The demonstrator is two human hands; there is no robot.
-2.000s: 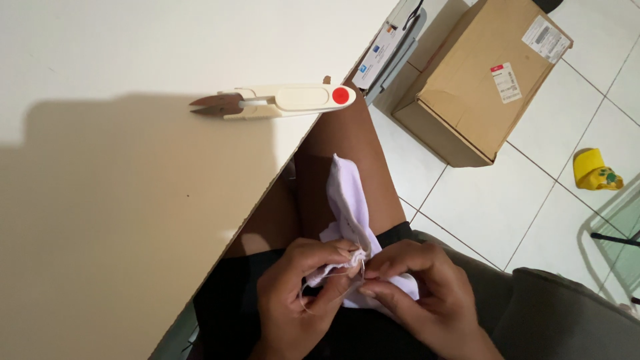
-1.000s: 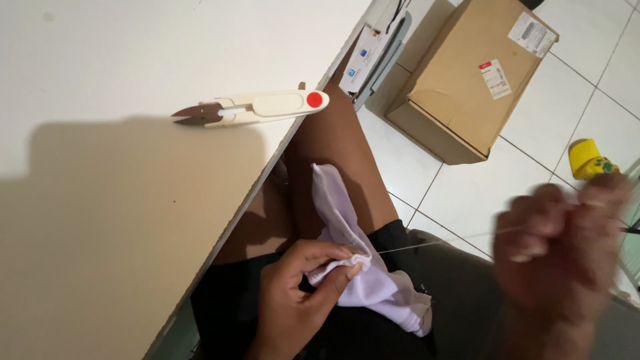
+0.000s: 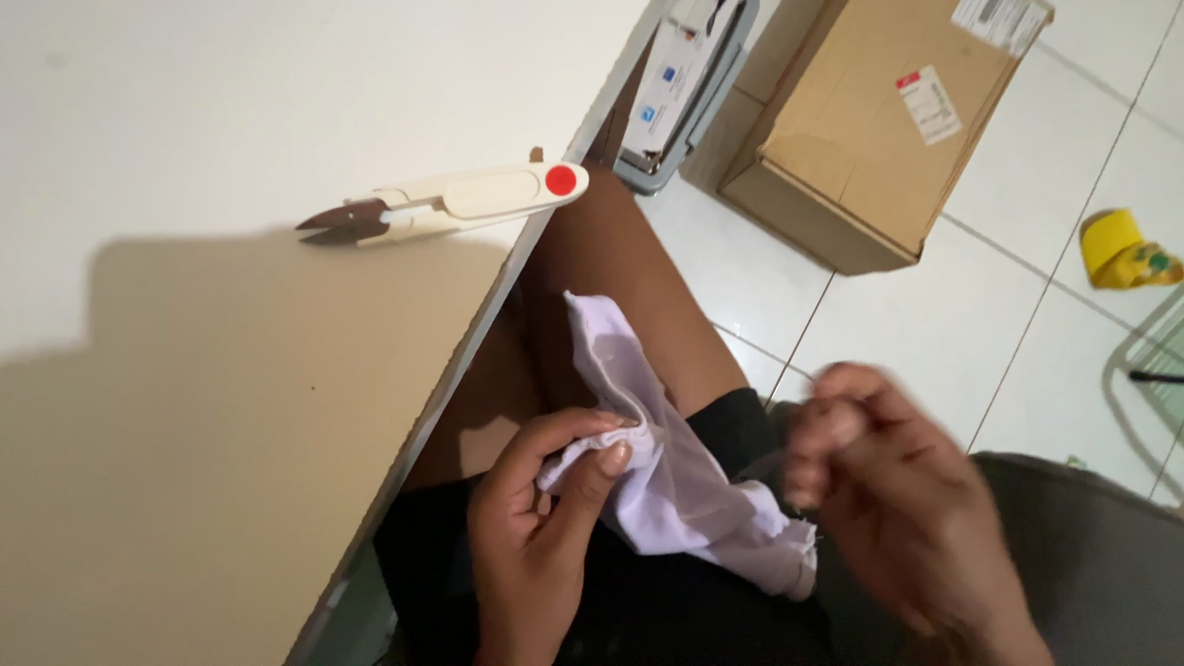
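Observation:
A piece of lilac fabric (image 3: 684, 472) lies over my lap. Its gathered edge is pinched between the thumb and fingers of my left hand (image 3: 546, 509). To the right of the cloth, my right hand (image 3: 888, 481) is raised and blurred, fingers curled together; whether a needle or thread is between them cannot be made out. Thread snips (image 3: 453, 202) with cream handles, a red dot and dark blades rest on the table, their handle end at its edge.
The white table (image 3: 277, 111) fills the left side. On the tiled floor stand a cardboard box (image 3: 860, 120) with labels and a grey plastic container (image 3: 708, 102) beside it. A yellow item (image 3: 1119, 250) lies farther right.
My right hand went from the cloth out to the far right, a thread stretched behind it, and has since come back nearer the cloth. My left hand has kept its pinch.

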